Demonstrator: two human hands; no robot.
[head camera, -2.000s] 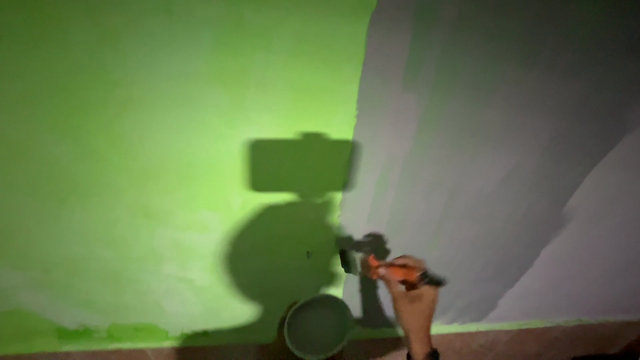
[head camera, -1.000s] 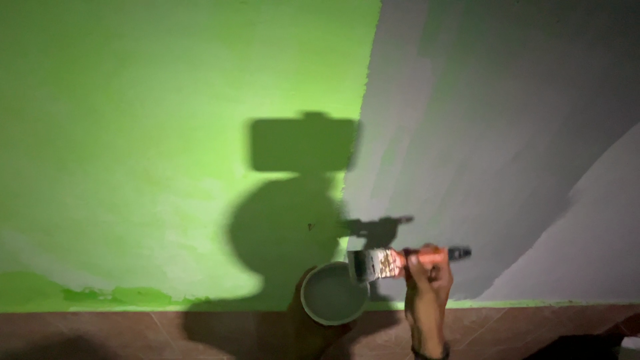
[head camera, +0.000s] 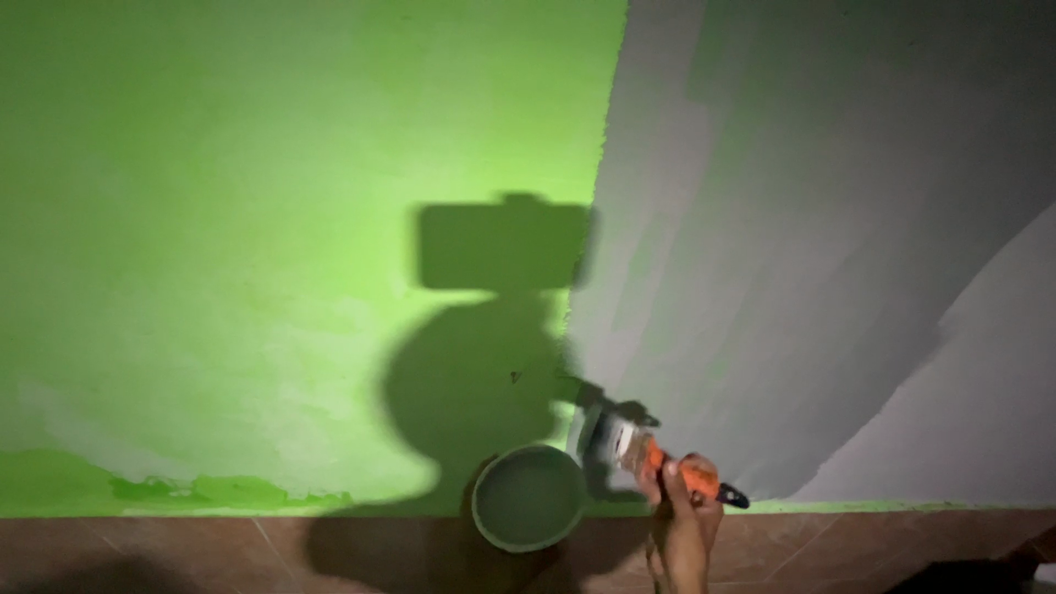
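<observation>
My right hand (head camera: 683, 503) grips the orange handle of a paintbrush (head camera: 639, 454) low in front of the wall. The brush points up and left, its blurred bristles at the grey paint near the border with the green. Just left of it is a round tub of greyish paint (head camera: 528, 497), seen from above. Of my left hand only a dark, shaded bit shows at the tub's left edge (head camera: 469, 488); its fingers are hidden. The wall is bright green (head camera: 247, 206) on the left and streaky grey (head camera: 784, 247) on the right.
Brown floor tiles (head camera: 206, 553) run along the wall's foot, below a thin green strip. A dark object (head camera: 957, 577) lies at the bottom right corner. A shadow of a head with a box-shaped device falls across the wall.
One second ago the brush was level with its bristles at the tub's right rim; now it is tilted up, away from the rim, at the wall. Two seconds ago it was also by the colour border.
</observation>
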